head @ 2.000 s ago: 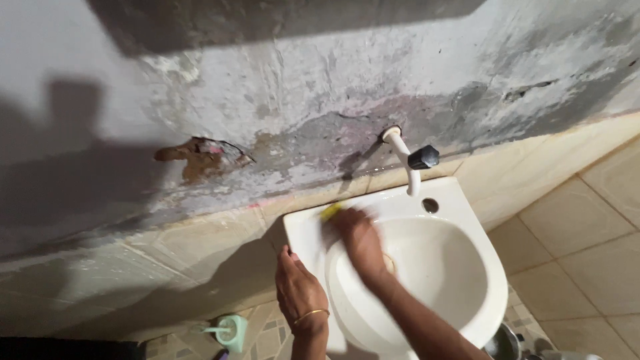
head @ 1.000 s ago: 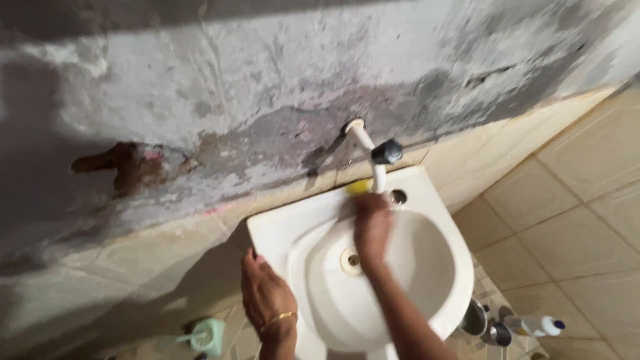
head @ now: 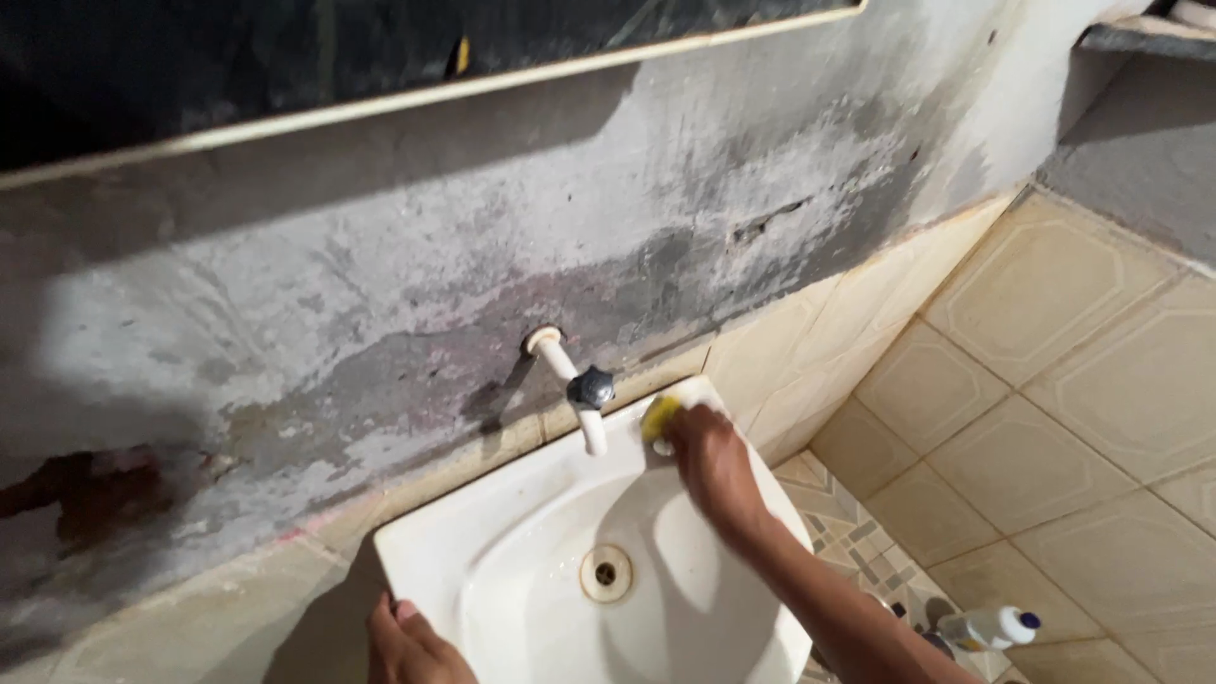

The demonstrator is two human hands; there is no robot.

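A white ceramic washbasin stands against the wall, its round drain showing in the bowl. My right hand holds a yellow sponge against the basin's back ledge, near the far right corner. At the lower left, my left hand rests on the basin's left rim, its thumb on top; the rest of it is cut off by the frame. Left of the sponge, a white plastic tap with a dark knob comes out of the wall over the ledge.
Peeling grey plaster covers the wall above a band of beige tiles. A dark pale-edged panel spans the top left. Tiled wall rises on the right. A white bottle with a blue cap is low at the right, by the patterned floor.
My right hand with the yellow sponge has moved right along the back ledge, past the tap to the right corner. My left hand stays at the left rim. The view has shifted.
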